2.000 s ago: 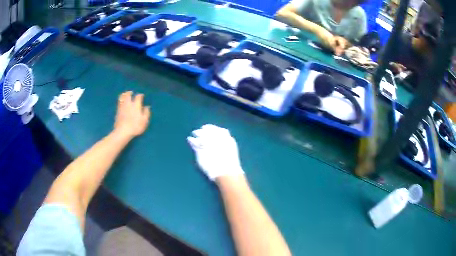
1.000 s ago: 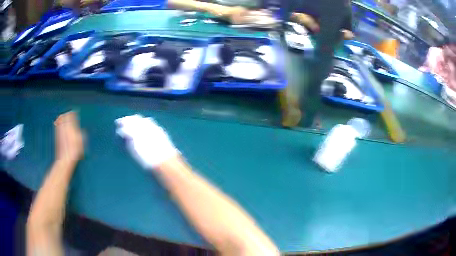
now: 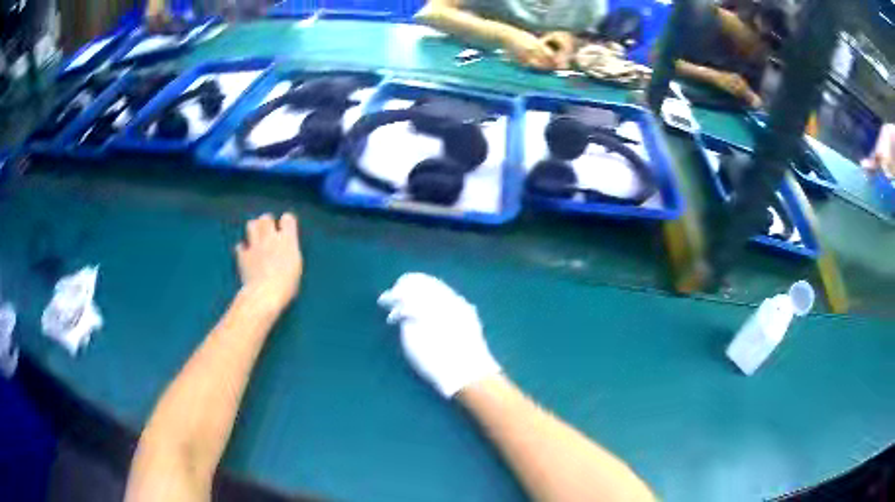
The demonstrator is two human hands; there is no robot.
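My left hand (image 3: 270,257) is bare and rests on the green bench (image 3: 334,412), fingers a little curled and slightly apart, with nothing seen in it. My right hand (image 3: 437,328) wears a white glove and is on the bench to the right of it, fingers bent; its palm side is hidden, so I cannot tell whether it holds a cloth. The hands do not touch. Beyond them, a blue tray (image 3: 422,210) holds black over-ear headphones (image 3: 435,182) on a white liner. Another tray (image 3: 675,186), to its right, holds black headphones (image 3: 552,182).
More headphone trays (image 3: 208,157) run to the far left. A crumpled white cloth (image 3: 74,310) lies left. A white bottle (image 3: 761,335) with a round top stands right. A dark post (image 3: 761,167) rises behind it. Across the bench are a person's arm (image 3: 491,29) and another person's hand (image 3: 731,84).
The view swung right and partly back; it now sits further right than at first, with the fan's grille gone from view. My left hand is further from the crumpled cloth. The trays keep their row.
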